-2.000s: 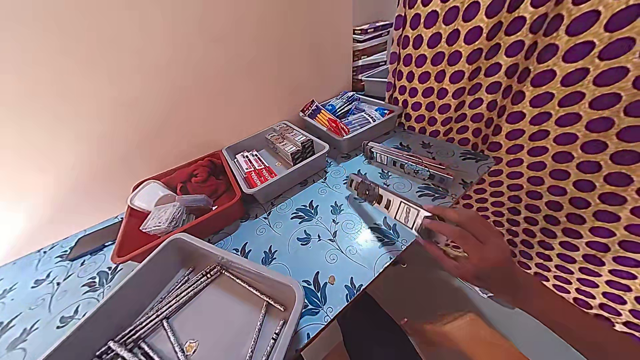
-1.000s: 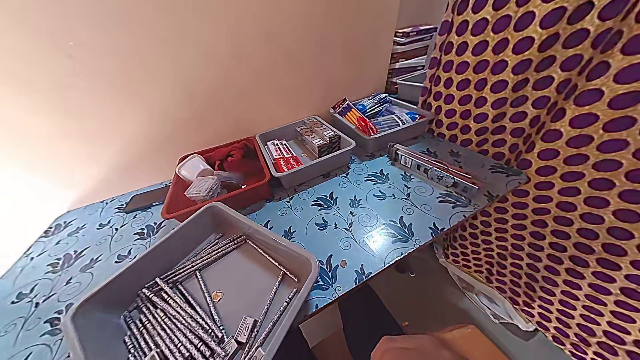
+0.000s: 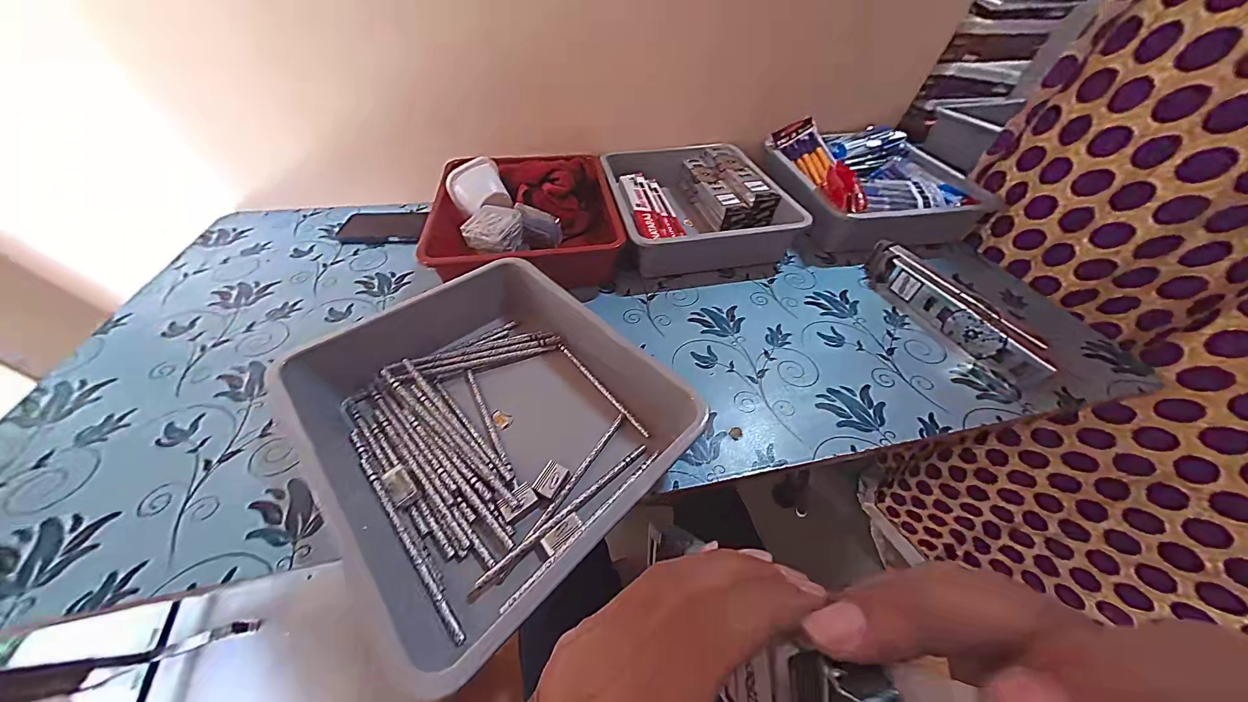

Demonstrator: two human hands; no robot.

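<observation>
My left hand [image 3: 673,619] and my right hand [image 3: 960,624] are together at the bottom edge, fingers around a small printed pack [image 3: 765,678] that is mostly hidden under them. Left of them, a tilted grey plastic tray [image 3: 336,497] holds many patterned pencils [image 3: 429,439] and several small boxed erasers or sharpeners [image 3: 562,534]; which they are, I cannot tell. On the right part of the table lies a flat clear-wrapped pencil pack [image 3: 960,327].
Along the wall stand a red tray [image 3: 526,263] with a red cloth and white containers, a grey tray [image 3: 721,255] with pencil boxes, and a grey tray [image 3: 887,232] with pens. A dark phone-like slab [image 3: 378,228] lies at left. A dotted curtain [image 3: 1121,468] hangs at right.
Two seconds ago my right hand held a long pack over the table's right side; now both hands are low in front. The view has swung right and down. More pencils show in the near tray.
</observation>
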